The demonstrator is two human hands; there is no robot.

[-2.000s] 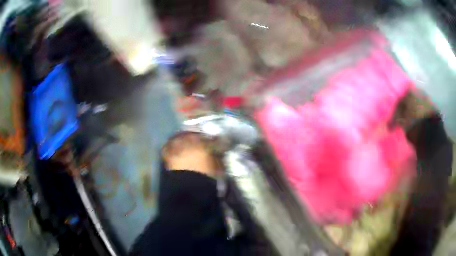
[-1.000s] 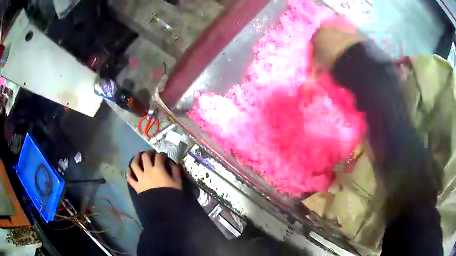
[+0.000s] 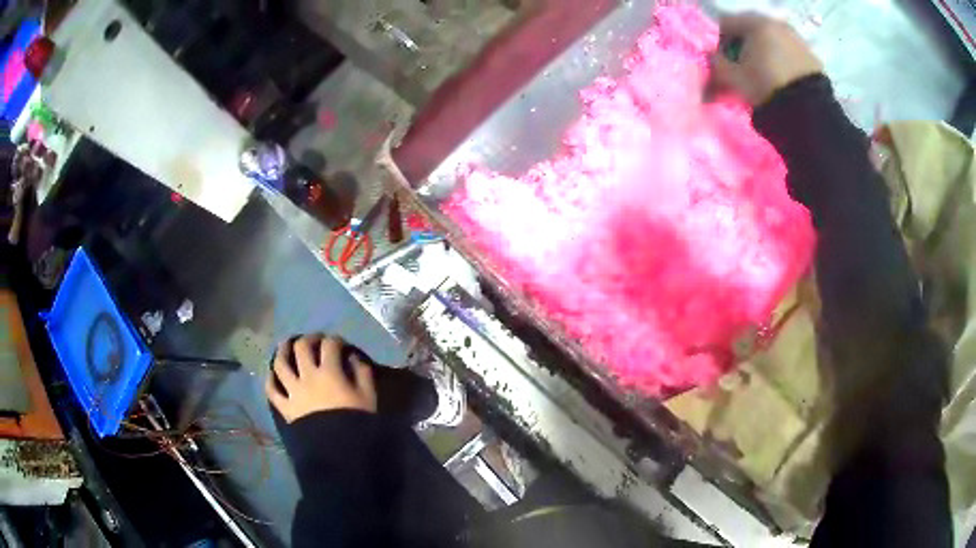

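Note:
Bright pink granules [image 3: 642,246] lie heaped in a metal hopper [image 3: 503,123] with a dull red wall. My right hand [image 3: 765,59] is at the heap's far upper edge, bent at the wrist; its fingertips are hidden or blurred, so its grip cannot be told. My left hand [image 3: 319,377] lies palm down, fingers curled, left of the hopper beside a dark object [image 3: 401,394]. Whether it grips that object cannot be told. A brown paper-like sack [image 3: 765,417] lies under and beside the granules' near right edge, partly behind my right arm.
Orange-handled scissors [image 3: 348,248] lie on the ledge left of the hopper. A blue tray [image 3: 98,343] with a dark coil stands at the left, with thin loose wires [image 3: 214,434] beside it. A pale panel [image 3: 145,118] is at the upper left.
My right hand has moved up and right to the heap's far edge. My left hand stays low at the hopper's left side. The view has shifted slightly.

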